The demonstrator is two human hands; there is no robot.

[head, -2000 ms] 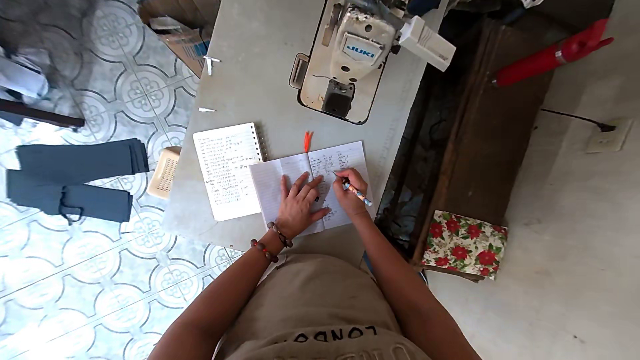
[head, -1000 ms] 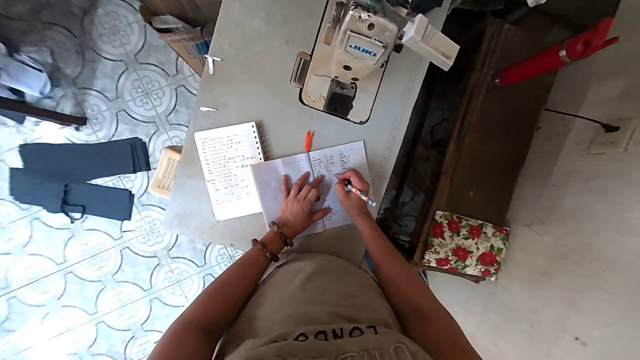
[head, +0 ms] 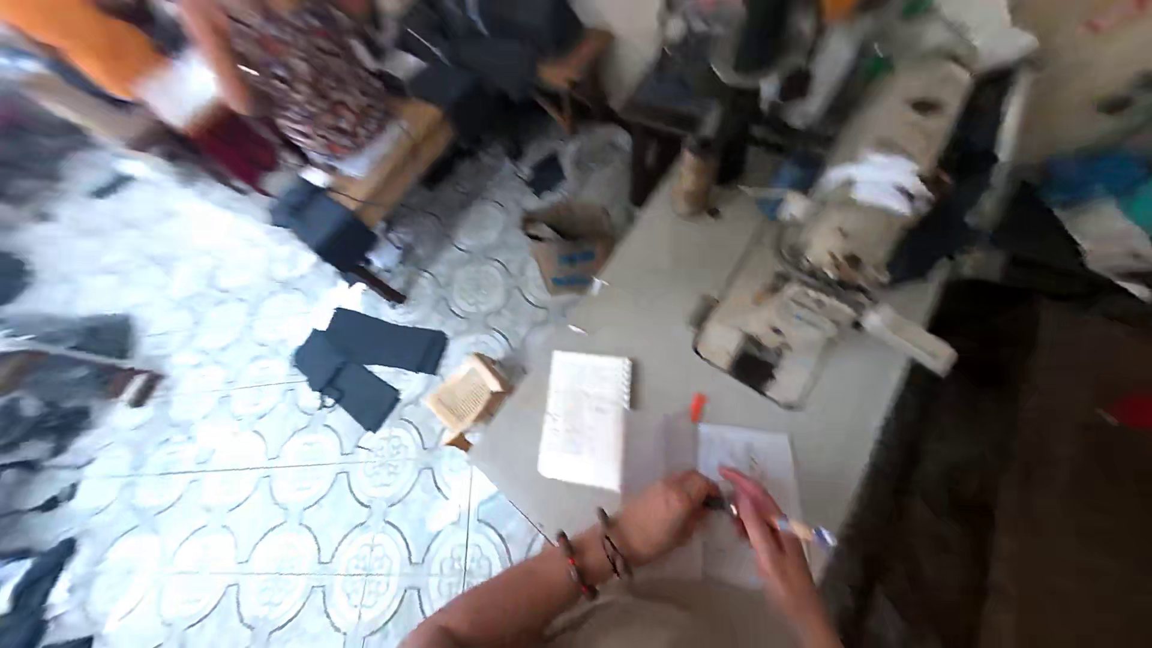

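Observation:
My right hand [head: 760, 517] holds a pen [head: 805, 531] over an open notebook [head: 751, 450] on the grey sewing table [head: 661, 288]. Against it, my left hand [head: 670, 513], with bracelets on the wrist, has its fingers closed near a small dark piece at the pen's writing end; blur hides whether it grips this. Left of the open notebook lies a spiral notebook page [head: 585, 418] with handwriting. An orange-red ribbon or tag [head: 698, 407] sticks out at the open notebook's top edge. Beyond it stands an industrial sewing machine [head: 810, 315].
A thread cone [head: 695, 180] stands at the table's far end. Dark cut cloth pieces [head: 369, 360] lie on the tiled floor, near a slatted tan object [head: 468, 396] at the table's left edge. A cardboard box [head: 571, 247] is beyond. At upper left sits a person in patterned clothing [head: 306, 81].
The view has swung up and left, with blur. My left hand has left the page, where it lay flat, and is now beside the pen in my right hand.

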